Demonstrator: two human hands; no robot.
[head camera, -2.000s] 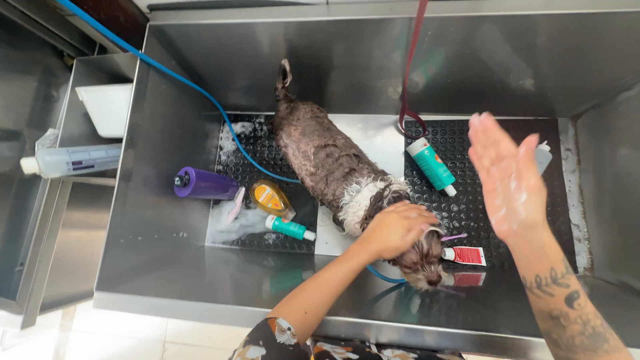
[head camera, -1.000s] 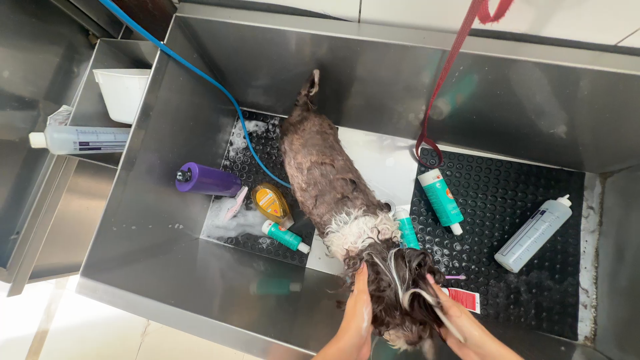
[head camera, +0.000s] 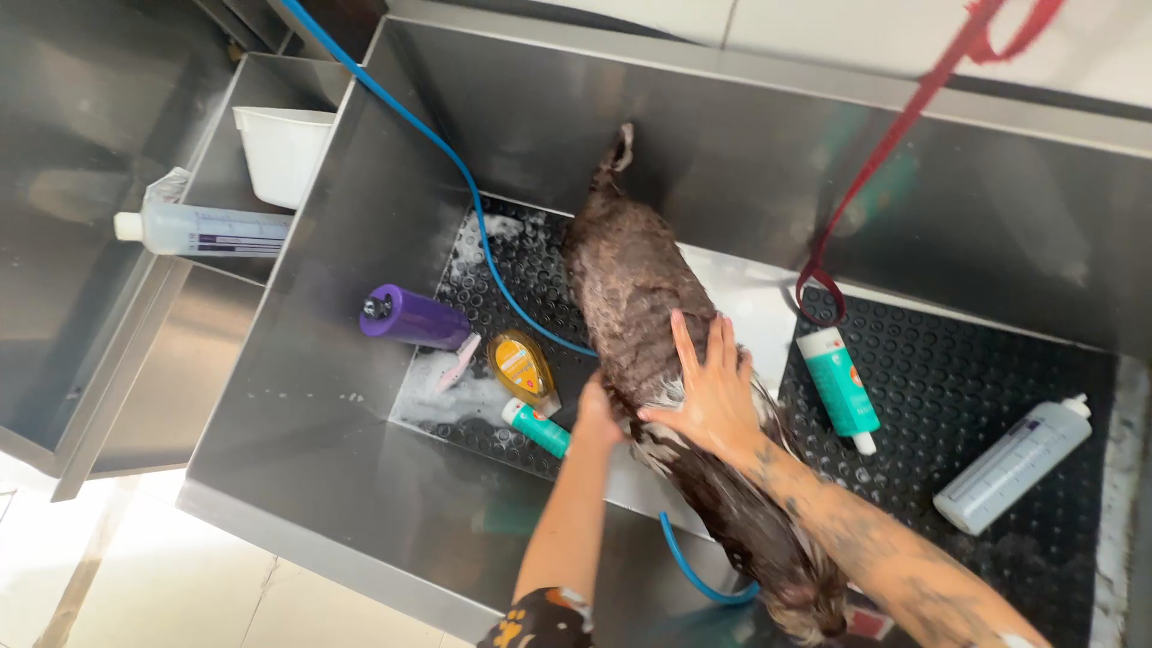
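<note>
A wet brown dog (head camera: 630, 279) with a whitish neck stands in a stainless steel tub, its tail toward the back wall and its head low at the front. My right hand (head camera: 711, 391) lies spread on the dog's back near the shoulders, fingers apart. Against the dog's other side rests my left hand (head camera: 598, 414), partly hidden by the body, so its fingers are hard to see. A blue hose (head camera: 490, 243) runs down into the tub and passes behind the dog, showing again near its head.
Left of the dog lie a purple bottle (head camera: 423, 319), a pink brush (head camera: 459, 362), a yellow bottle (head camera: 522, 367) and a teal tube (head camera: 537, 428). To its right are a teal bottle (head camera: 839, 382), a clear bottle (head camera: 1012, 468) and a hanging red leash (head camera: 886, 148).
Both hands have moved from the dog's head to its shoulders and back. A teal bottle seen beside the dog's neck one second ago is now out of sight.
</note>
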